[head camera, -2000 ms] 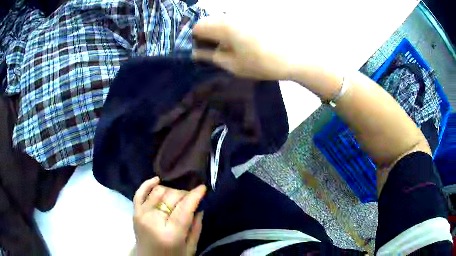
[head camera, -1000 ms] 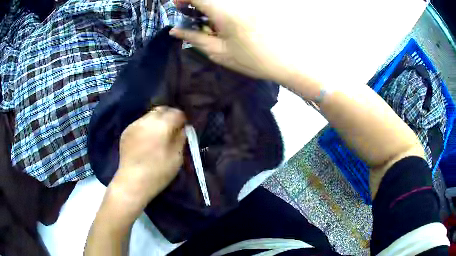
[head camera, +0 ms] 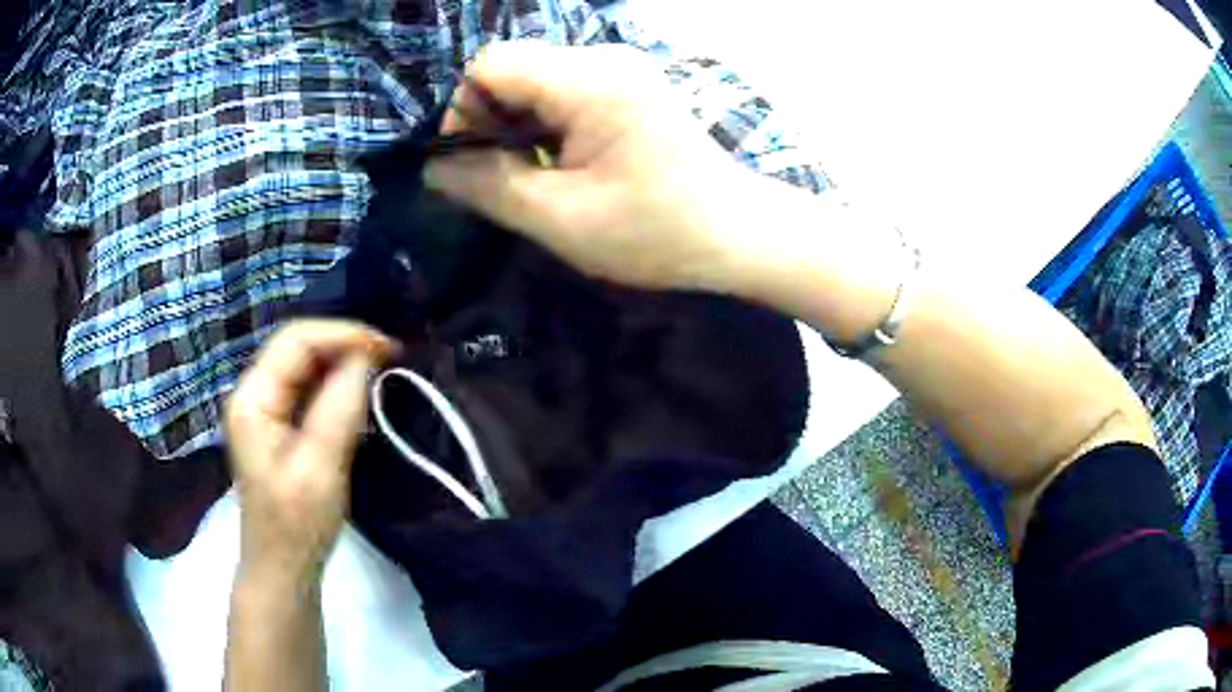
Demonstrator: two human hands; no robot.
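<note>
The navy part with brown lining (head camera: 635,392) lies spread on the white table (head camera: 345,615) in front of me, its dark inside facing up. A white drawcord (head camera: 439,466) forms a loop on it. My left hand (head camera: 308,406) is at the loop's upper left end, fingertips pinched on the garment's left edge. My right hand (head camera: 561,162) is above, thumb and fingers closed on a small dark tool, likely thread snips (head camera: 507,141); its blades are hard to tell. The plaid garment (head camera: 230,189) lies behind and to the left.
Dark brown cloth (head camera: 61,392) hangs at the left edge. A blue crate (head camera: 1061,270) with plaid garments (head camera: 1148,304) stands on the speckled floor (head camera: 865,527) at the right, partly behind my right arm. My dark-clad lap is below the table edge.
My left hand has moved from the near edge over the lining to the left side. The cord has opened into a loop. More plaid cloth shows behind my right hand, which has moved slightly down.
</note>
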